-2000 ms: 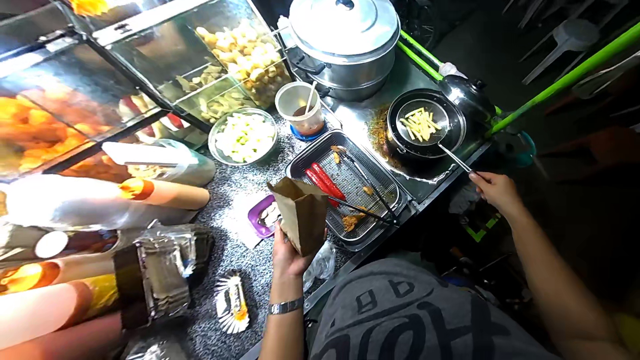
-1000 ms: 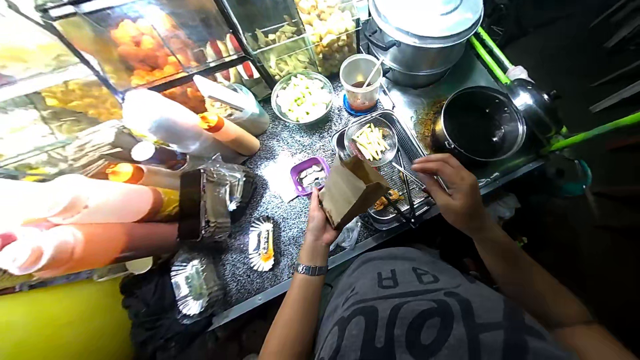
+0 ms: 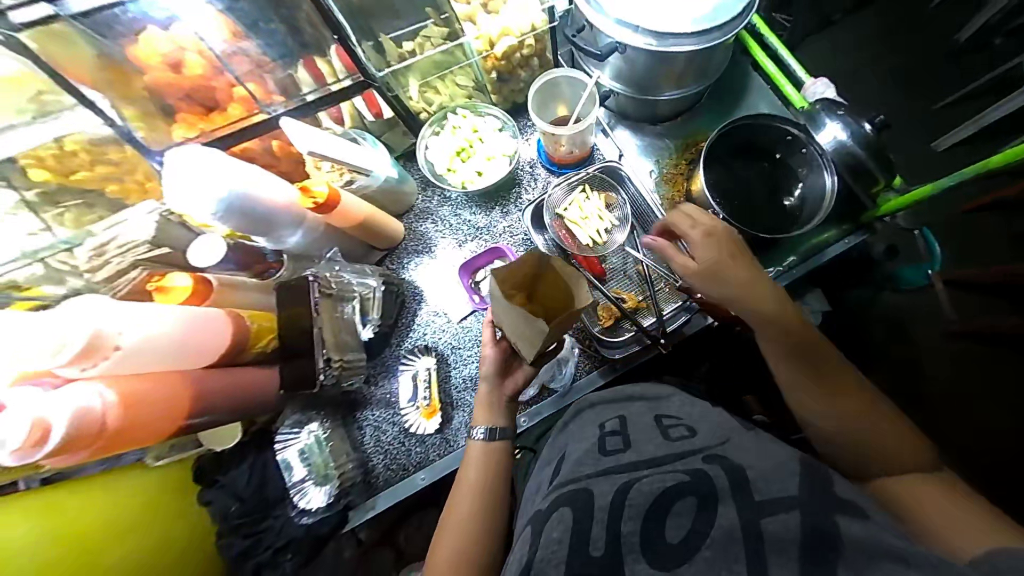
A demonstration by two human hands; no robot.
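My left hand point(image 3: 506, 362) holds up a brown paper bag point(image 3: 532, 308) with its mouth open toward me. My right hand point(image 3: 704, 256) is over the right side of a metal tray with a wire rack point(image 3: 628, 276), fingers bent, near the handle of a wire strainer; whether it touches the handle is unclear. The strainer basket point(image 3: 588, 216) holds pale fries and rests on the tray. Below it on the rack are a red sausage-like item point(image 3: 590, 266), browned fried pieces point(image 3: 618, 308) and dark tongs point(image 3: 632, 318). A purple container point(image 3: 474, 280) stands behind the bag.
Right of the tray stands a pot of dark oil point(image 3: 768, 176), with a large steamer pot point(image 3: 660, 48) behind. A bowl of chopped vegetables point(image 3: 468, 150) and a cup of sauce point(image 3: 562, 120) are behind the tray. Sauce bottles point(image 3: 352, 214) and a foil tray point(image 3: 420, 390) lie left.
The strainer of fries has moved from over the oil pot to the rack tray. My right hand has moved left with it and no longer plainly grips the handle. The view has shifted.
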